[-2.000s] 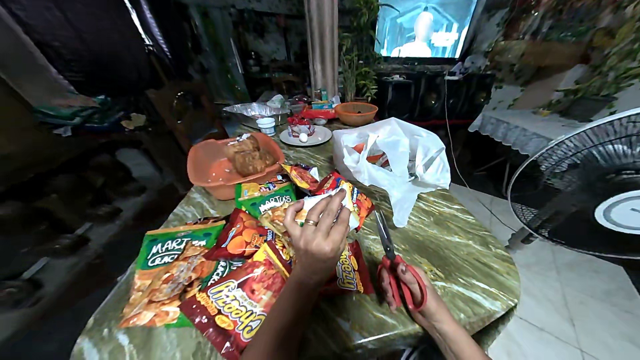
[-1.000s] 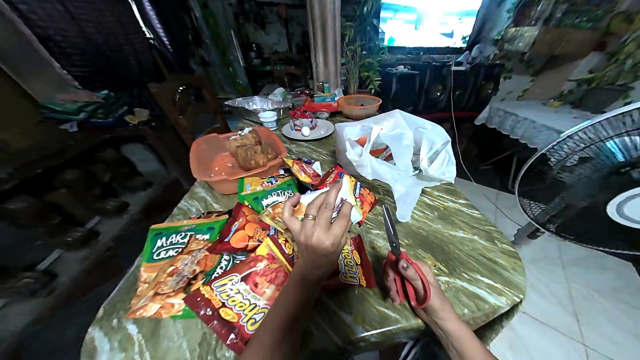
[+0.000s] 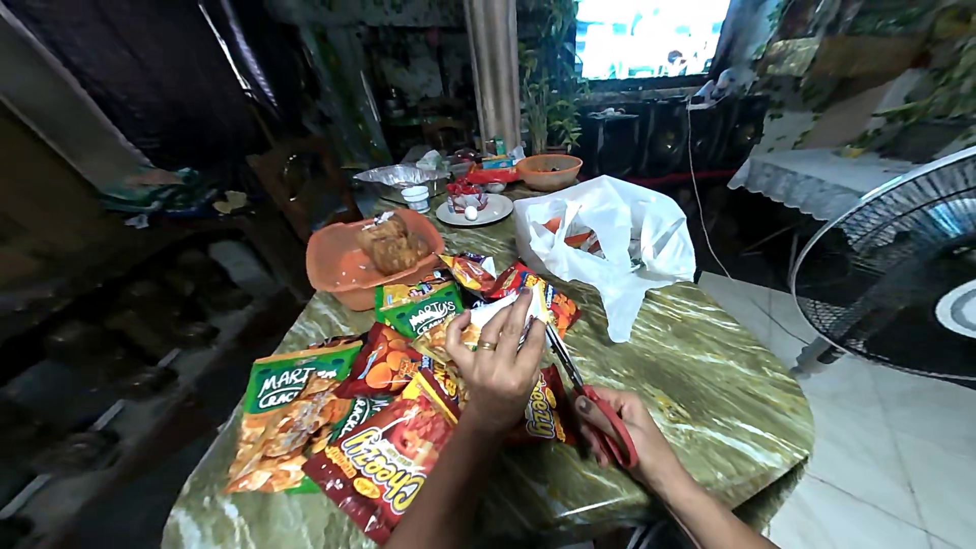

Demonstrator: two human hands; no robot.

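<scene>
My right hand (image 3: 621, 435) holds red-handled scissors (image 3: 564, 354), their blades pointing up and left to the pack under my other hand. My left hand (image 3: 496, 358), with a ring on one finger, lies over a snack pack with a white part (image 3: 492, 311); its grip on the pack is partly hidden. Around it lie a green Marty's pack (image 3: 419, 309), a red Cheezy pack (image 3: 389, 457), a second Cheezy pack (image 3: 545, 408) partly under my wrist, and a large green and orange pack (image 3: 290, 419) at the left.
An orange plastic basin (image 3: 335, 263) holds a clear bag of brown food. A white plastic bag (image 3: 656, 236) stands at the back right. Behind are a plate (image 3: 496, 210), a white cup (image 3: 415, 198), a foil tray (image 3: 396, 177) and an orange bowl (image 3: 549, 171). A fan (image 3: 900, 290) stands right.
The scissors in my right hand have moved left and their blades now reach the pack beside my left fingers. My left hand stays over the packs. The screen picture has changed.
</scene>
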